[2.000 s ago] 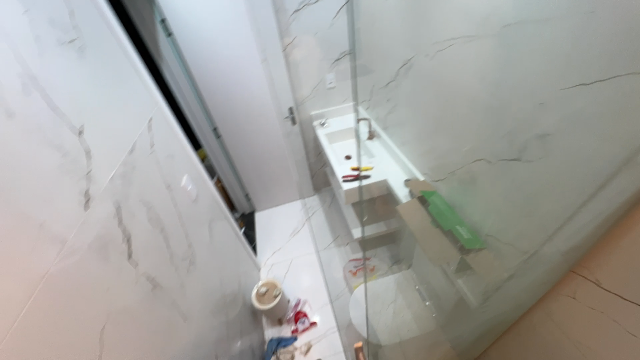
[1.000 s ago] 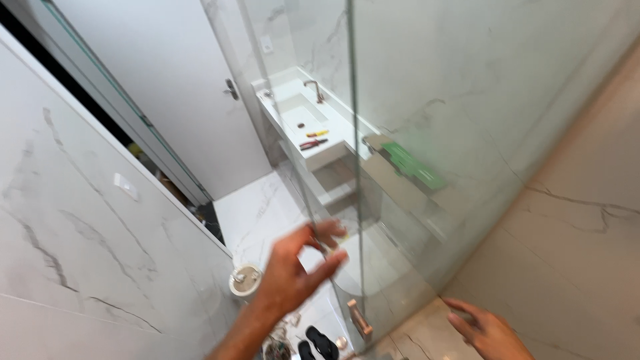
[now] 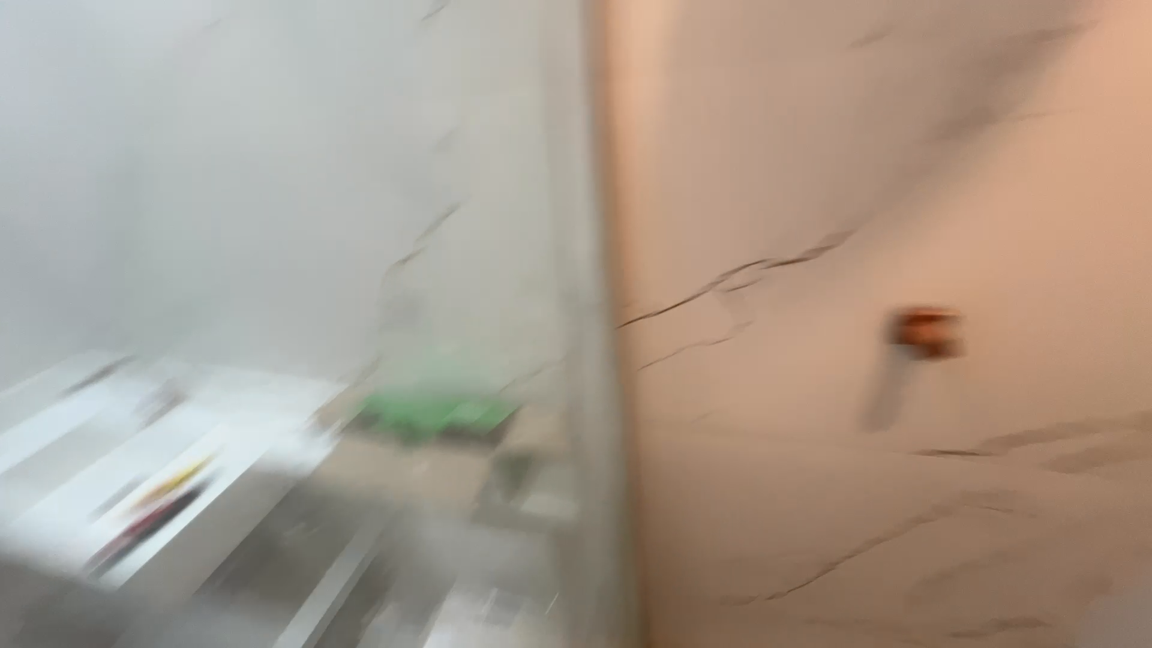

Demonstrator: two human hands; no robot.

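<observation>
Neither my left hand nor my right hand is in the head view now, and the picture is strongly blurred. On the right, a copper-coloured wall fitting [image 3: 927,333] stands out from the marble-look wall [image 3: 765,378] and casts a shadow below it. Through the glass panel [image 3: 270,225] on the left, a green object [image 3: 432,412] rests on a brown box or board [image 3: 405,468]. A red-handled tool [image 3: 144,529] and a yellow-handled tool [image 3: 175,481] lie on the white sink counter [image 3: 261,423].
The upright edge of the glass panel [image 3: 621,360] meets the warm-lit wall near the middle of the view. Below the counter are grey shapes, too blurred to name.
The view has swung far to the right. Both hands, seen one second ago in front of the glass and at the lower right, have left the picture. The copper-coloured wall fitting has come into view.
</observation>
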